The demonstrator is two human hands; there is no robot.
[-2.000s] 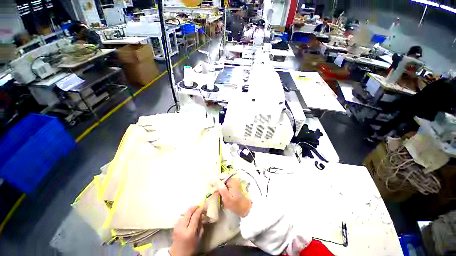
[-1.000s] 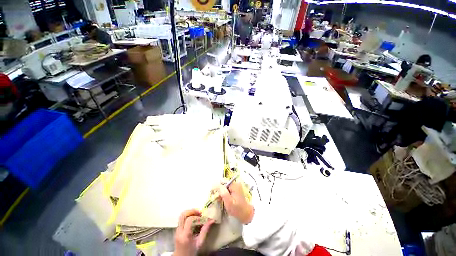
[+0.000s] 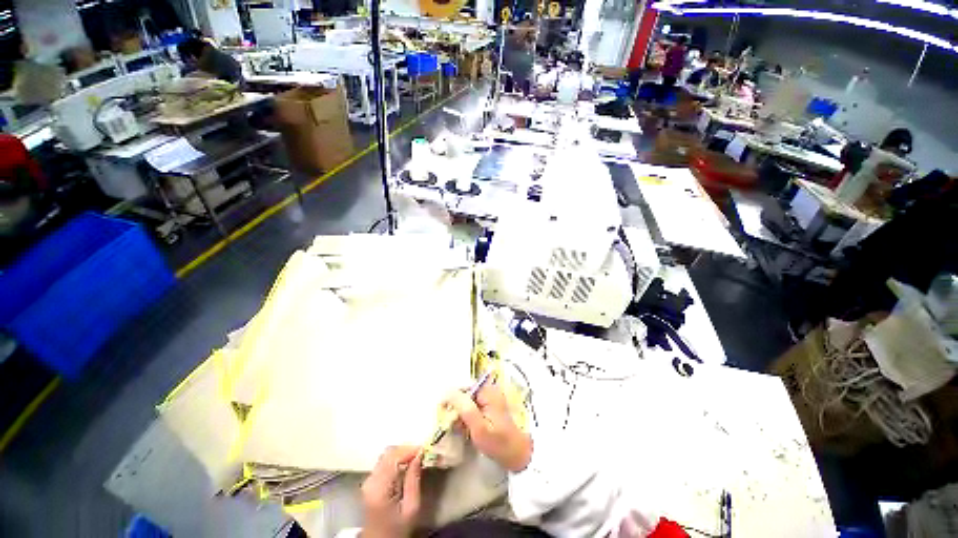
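Note:
A pile of beige fabric panels with yellow edging (image 3: 368,357) lies on the left of the worktable, washed out by glare. My right hand (image 3: 492,422) holds a slim pen-like tool (image 3: 480,385) like a pencil, its tip pointing down toward my left hand. My left hand (image 3: 392,490) pinches the edge of a small beige fabric part (image 3: 450,450) at the panels' lower right. Yellow edging (image 3: 506,380) shows bunched beyond my right hand. The exact tool type cannot be told.
A white sewing machine (image 3: 557,263) stands beyond the work, with a black bunch (image 3: 664,313) beside it. Dark snips (image 3: 725,514) and thin cords lie on the pale table (image 3: 651,441). A blue crate (image 3: 89,289) stands on the floor at left, a cord-filled box (image 3: 872,389) at right.
My left hand's fingers have shifted on the fabric edge and now pinch it near the tool tip. My right hand has barely moved. The view has shifted slightly.

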